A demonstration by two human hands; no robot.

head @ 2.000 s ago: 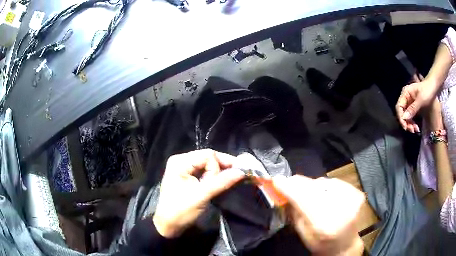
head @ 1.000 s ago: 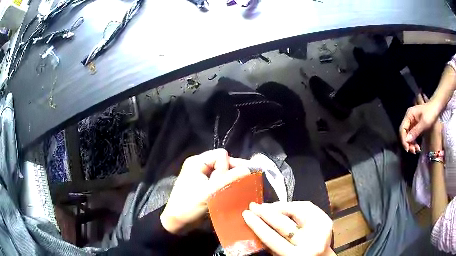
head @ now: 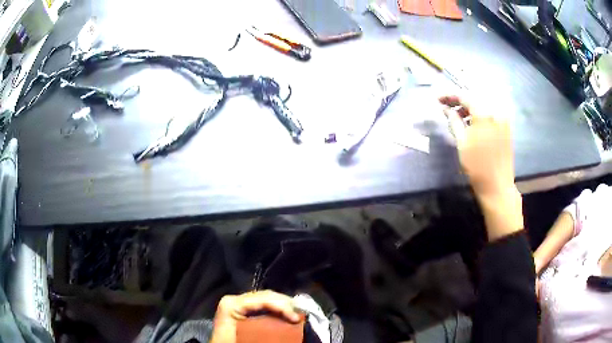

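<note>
My left hand (head: 245,313) is at the bottom edge, partly cut off, closed on an orange-brown patch (head: 270,331) and dark garment cloth (head: 298,258) over my lap. A pale cloth piece (head: 313,316) shows beside its fingertips. My right hand (head: 484,144) is over the right part of the table, fingers bent. Glare hides whether its fingertips hold anything. A thin yellow-handled tool (head: 424,55) lies just beyond them. An orange-and-black tool (head: 283,45) lies further left.
Twisted dark cords (head: 194,65) lie on the dark table (head: 80,194). A black phone-like rectangle (head: 325,21) and orange-brown patches (head: 429,8) are at the back. Black items (head: 537,47) line the right rear. A person in pink (head: 580,281) sits at the right.
My right hand has let go of the orange-brown patch and moved up and right over the table. My left hand still holds the work, now lower in view. The view has tilted up towards the tabletop.
</note>
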